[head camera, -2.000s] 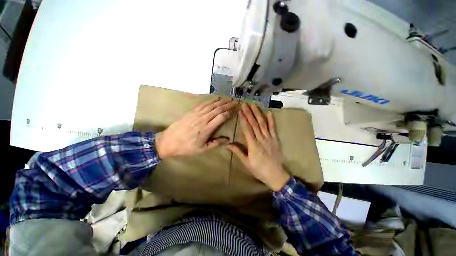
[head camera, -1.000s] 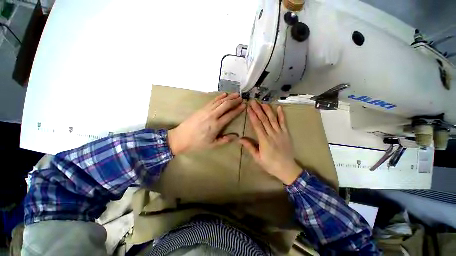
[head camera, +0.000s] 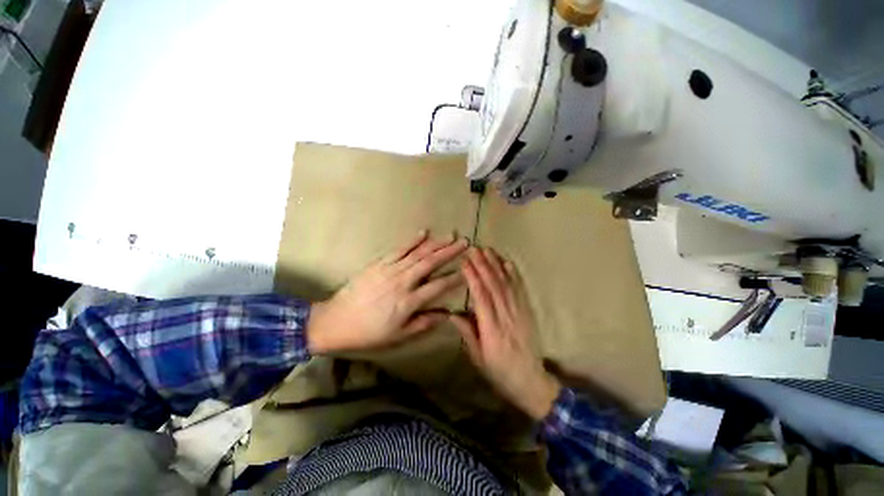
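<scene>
A tan cloth panel (head camera: 572, 262) lies on the white machine table and hangs over its near edge onto the lap. A straight seam line (head camera: 478, 218) runs down it from the presser foot (head camera: 478, 186), which sits on the cloth near its far edge. My left hand (head camera: 393, 295) lies flat on the cloth left of the seam. My right hand (head camera: 499, 320) lies flat just right of it, fingers slightly apart. Their fingertips nearly meet at the seam, a little below the foot. The needle is too small to make out.
The white JUKI sewing machine head (head camera: 640, 116) spans the upper right. Snips (head camera: 761, 312) and a slim pinkish tool (head camera: 737, 318) lie on the table at right. A white card (head camera: 688, 423) and tan cloth are low at right. Off-white cloth (head camera: 213, 436) is low at left.
The cloth has moved away from me under the foot, with more of it beyond and beside the needle area. Both hands have moved back toward me along the seam, away from the foot.
</scene>
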